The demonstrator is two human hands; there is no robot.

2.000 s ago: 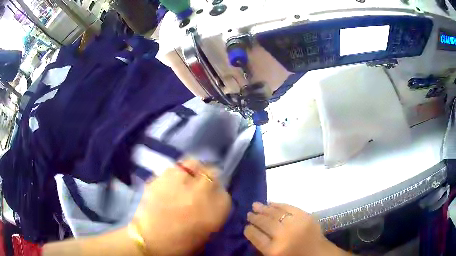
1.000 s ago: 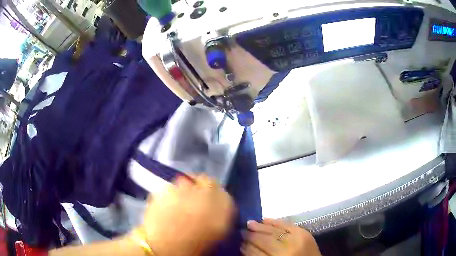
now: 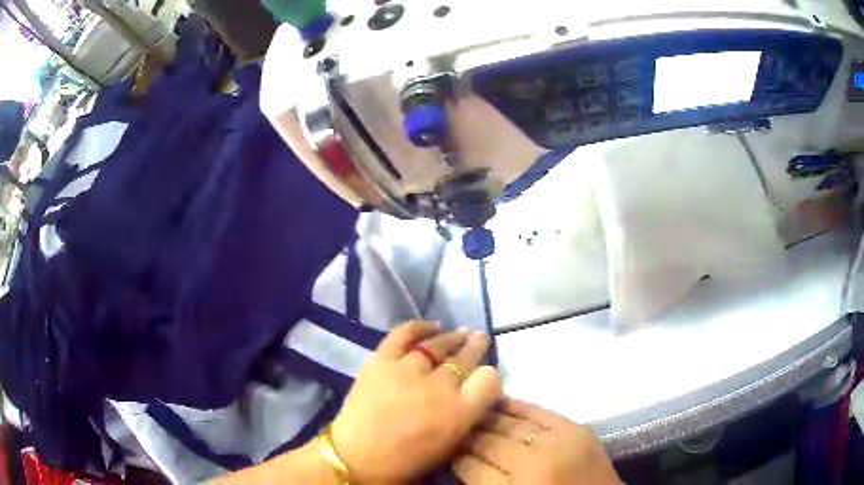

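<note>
The navy and pale grey garment (image 3: 336,352) lies on the machine table, left of and under my hands. A narrow navy edge (image 3: 487,308) runs from the needle area down to my fingers. My left hand (image 3: 417,393) is on the cloth, its fingertips at this edge. My right hand (image 3: 531,445) is beside and partly below it, fingers on the navy edge near the front. The white sewing machine (image 3: 379,133) stands above, with its lower blue knob (image 3: 478,242) beside the needle area. The needle tip itself is hidden.
A heap of navy cloth (image 3: 189,256) fills the left. A white flap (image 3: 677,232) lies under the machine arm. A marked tape (image 3: 701,409) follows the curved front edge. The control panel (image 3: 587,95) has a lit screen. A green cone (image 3: 299,11) shows at the top.
My left hand has moved right, closer to my right hand. The wide navy strip below the needle now shows as a narrow edge. The grey cloth lies more to the left.
</note>
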